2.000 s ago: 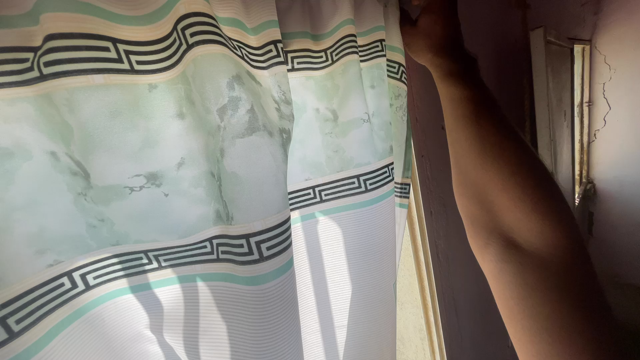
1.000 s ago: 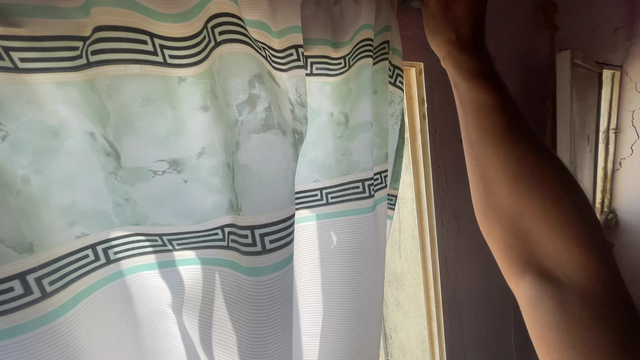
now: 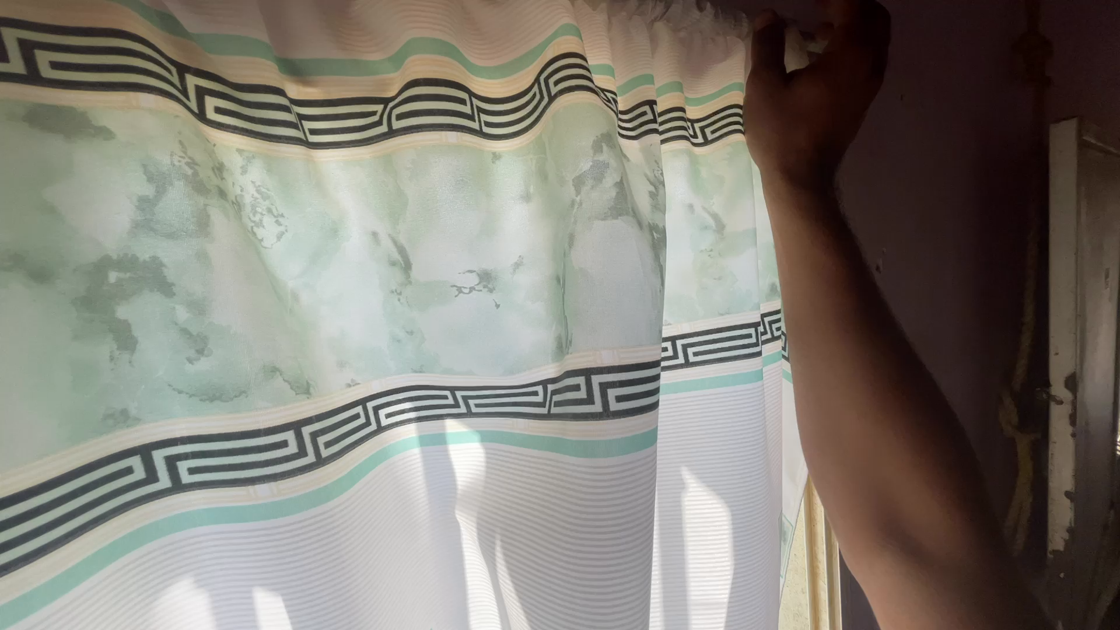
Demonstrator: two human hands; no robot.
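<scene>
A light curtain [image 3: 420,262] with green marble print, black Greek-key bands and mint stripes fills the left and middle of the head view. Its top is gathered in tight folds near the upper edge. At the curtain's top right corner is my right hand [image 3: 809,96], its back toward me and its thumb on the left. Thumb and fingers close around a small pale part at the gathered end; whether that is cloth or a rod end is hard to see in the shadow. My right forearm runs down to the lower right. My left hand is out of view.
A pale window frame [image 3: 821,560] shows below the curtain's right edge, beside my forearm. Farther right, a yellowish rope [image 3: 1015,420] hangs against the dark wall [image 3: 927,219]. A worn white frame or panel [image 3: 1063,350] with chipped paint stands at the far right.
The upper part of the pale window frame, visible beside the curtain a second ago, is now hidden behind the curtain and my arm. My right hand stays at the curtain's top corner. The view has shifted.
</scene>
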